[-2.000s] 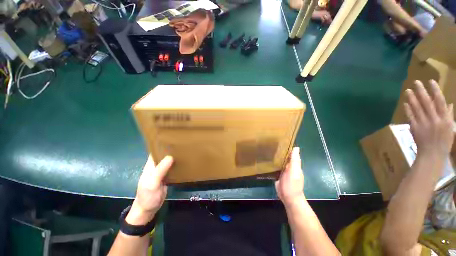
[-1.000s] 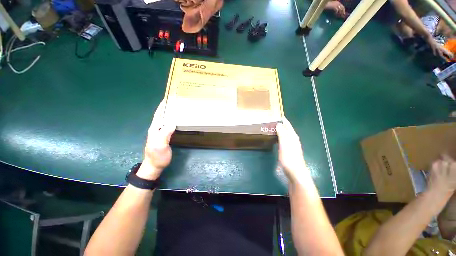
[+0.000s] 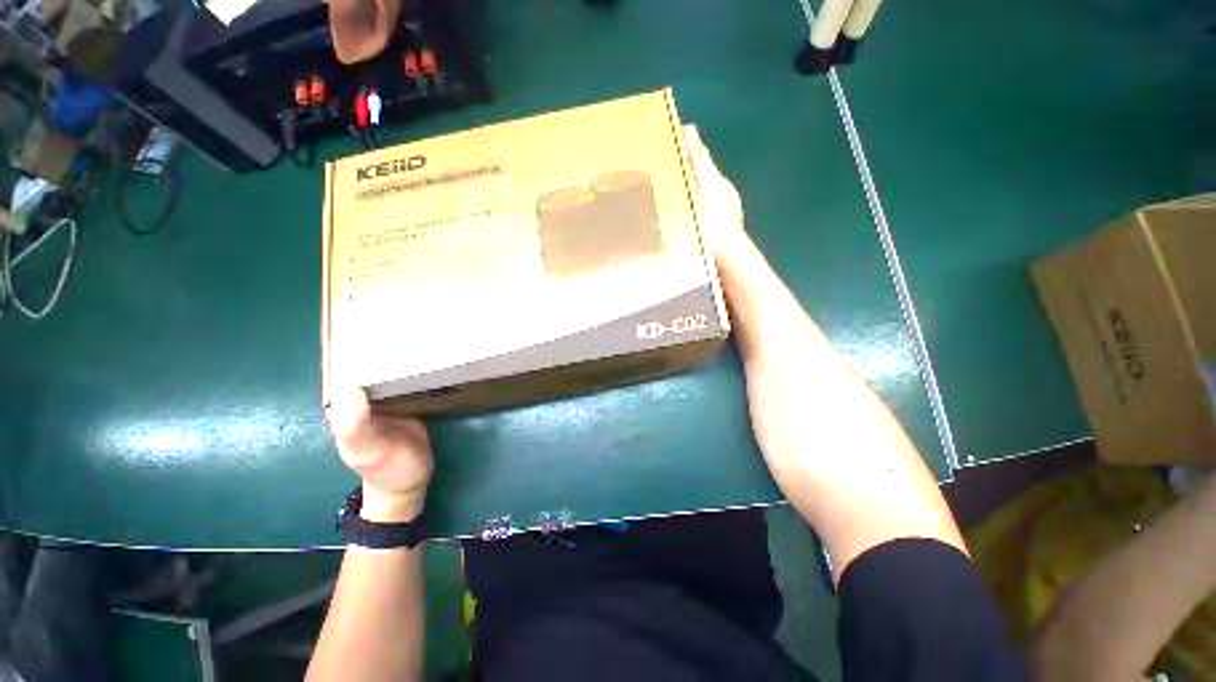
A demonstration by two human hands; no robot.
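A closed tan retail carton (image 3: 454, 267) with KEIID and KD-C02 on it lies face up in front of me, over the green bench, tilted with its right side farther away. My left hand (image 3: 384, 450), with a black wristband, grips its near left corner. My right hand (image 3: 714, 193) holds its right side near the far corner; its fingers are partly hidden by the carton. Whether the carton touches the bench, I cannot tell.
A black box with red terminals (image 3: 340, 80) stands behind the carton, a dark speaker (image 3: 200, 100) beside it. White cable (image 3: 47, 273) lies far left. Cream rack posts (image 3: 843, 20) stand beyond the bench seam. A neighbour's carton (image 3: 1134, 340) and a person's arm (image 3: 1134, 586) are at right.
The carton has turned, its right side now farther away, and fills more of the view. My right hand has moved forward along its side. The neighbour's carton looks shifted and turned.
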